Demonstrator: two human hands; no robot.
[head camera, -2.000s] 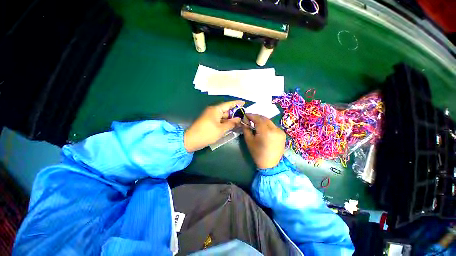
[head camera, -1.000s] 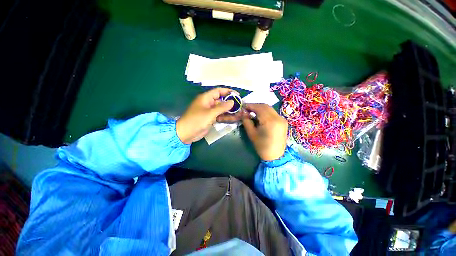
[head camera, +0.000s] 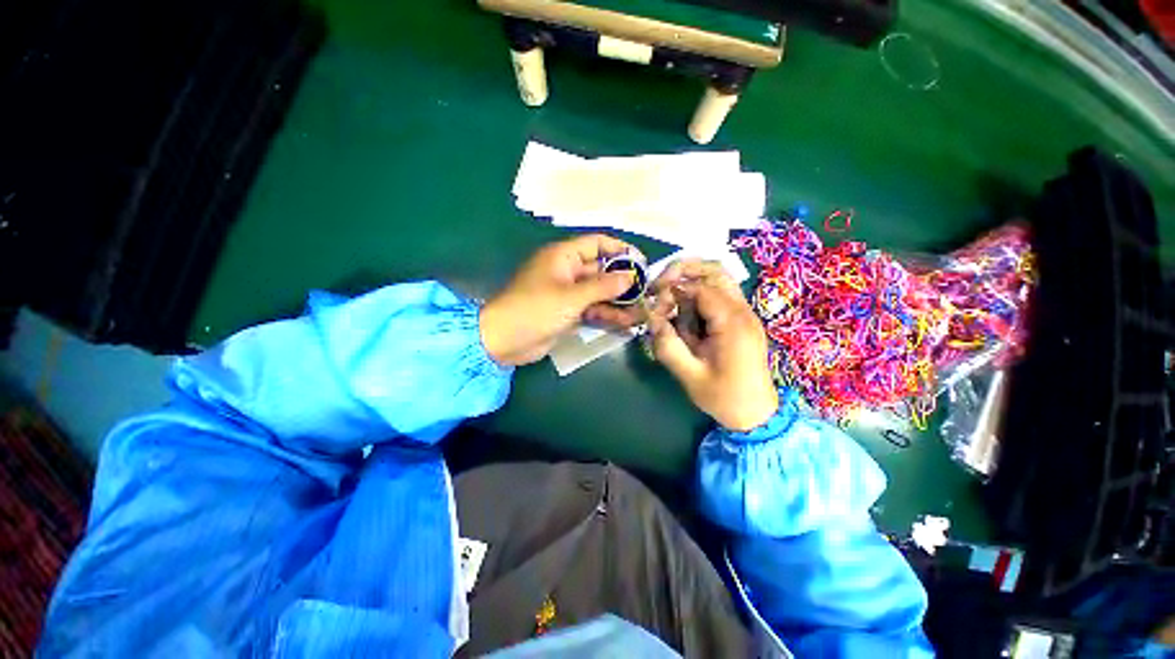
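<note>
My left hand (head camera: 557, 299) holds a small round dark blue unit with a silver rim (head camera: 626, 276) between thumb and fingers. My right hand (head camera: 716, 337) is just right of the unit, its thumb and fingertips close together near the rim. Whether it pinches something small cannot be made out. A white strip (head camera: 580, 352) lies on the green bench under my hands, partly covered by them. More white strips (head camera: 638, 193) lie fanned behind my hands.
A tangled heap of coloured rubber bands (head camera: 844, 322) lies right of my hands, partly in a clear plastic bag (head camera: 975, 418). Black compartment trays (head camera: 1095, 361) stand at far right, a dark stacked mass (head camera: 142, 167) at left. A tan stand (head camera: 625, 52) is at the back.
The view has shifted, so the bench things sit further right and slightly lower than one second ago. My left hand still holds the unit; my right fingers have changed their pose beside it.
</note>
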